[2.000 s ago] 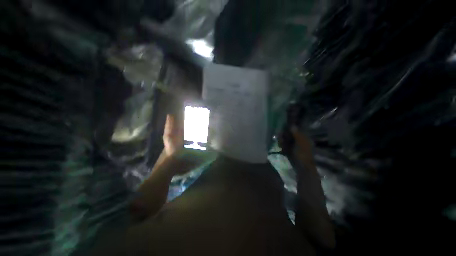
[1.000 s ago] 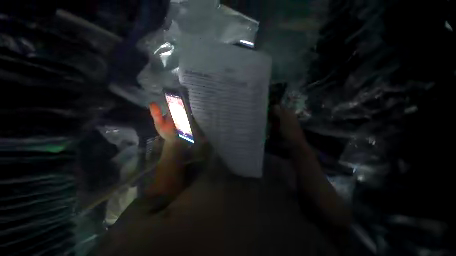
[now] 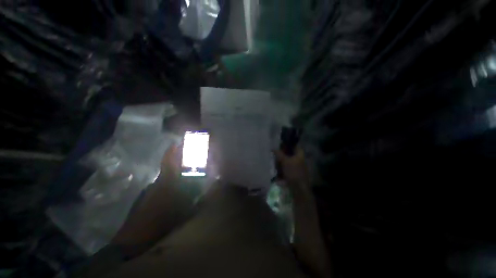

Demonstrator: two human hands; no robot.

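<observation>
My left hand [image 3: 169,165] is closed around a smartphone [image 3: 195,152] with a bright lit screen, left of centre. A white printed sheet [image 3: 237,136] stands just right of the phone, its text blurred. My right hand [image 3: 292,163] is at the sheet's right edge, shut on a short black cylinder that looks like a flashlight [image 3: 290,139]. Whether the right fingers also pinch the sheet is too dark to tell. The sheet's lower edge is close to my body.
Dark glossy covered garments [image 3: 380,70] line the right side. Crumpled clear plastic packaging [image 3: 117,168] lies at the left, beside dark blue material. A pale box-like object [image 3: 237,27] and shiny plastic [image 3: 200,17] are ahead. Green floor [image 3: 274,51] shows between them.
The phone and sheet are upright again after being tilted and raised. The right hand and black cylinder have moved left in view. More clear plastic shows at the left, and the surroundings have shifted.
</observation>
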